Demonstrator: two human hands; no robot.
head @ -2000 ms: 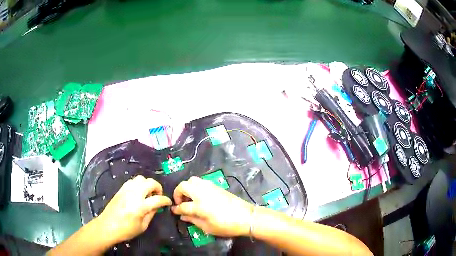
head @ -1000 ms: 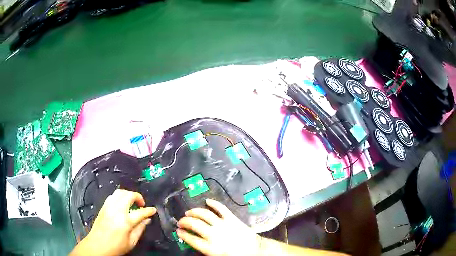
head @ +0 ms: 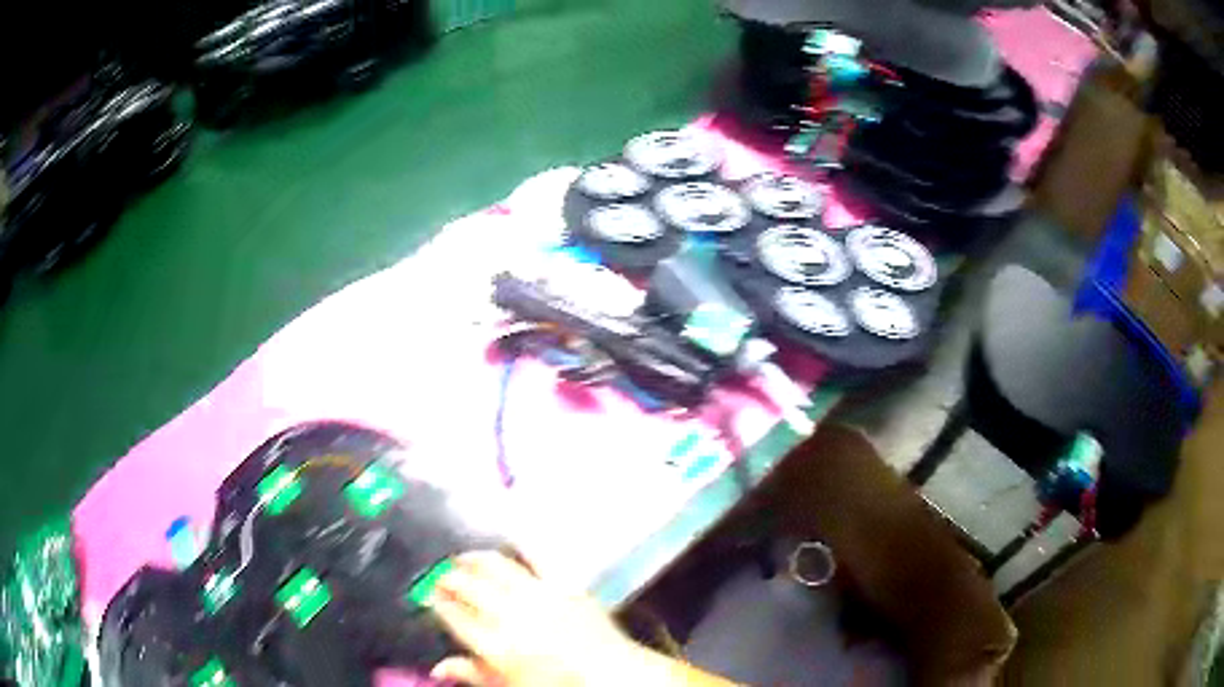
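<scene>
The black lobed shell (head: 363, 564) lies open side up at the lower left, cut off by the bottom edge. Small green boards (head: 302, 597) sit spread in it, with thin wires between some of them. My right hand (head: 517, 624) lies over the shell's right edge beside a green board (head: 432, 584). Its fingers and thumb are apart, and no separate part shows in it. The hand is blurred. My left hand is not in view. The blue-white connector block (head: 183, 540) is at the shell's notch.
Dark cylindrical tools (head: 611, 336) and a lobed panel with white rings (head: 752, 242) lie beyond the shell. Black shells (head: 926, 148) are stacked at the back. A stool (head: 1060, 362) bears a black piece at right. A brown carton (head: 859, 523) stands below the bench edge.
The view has swung right, so the shell now shows lower left. My left hand has left the picture. My right hand has moved from the shell's lower middle to its right edge.
</scene>
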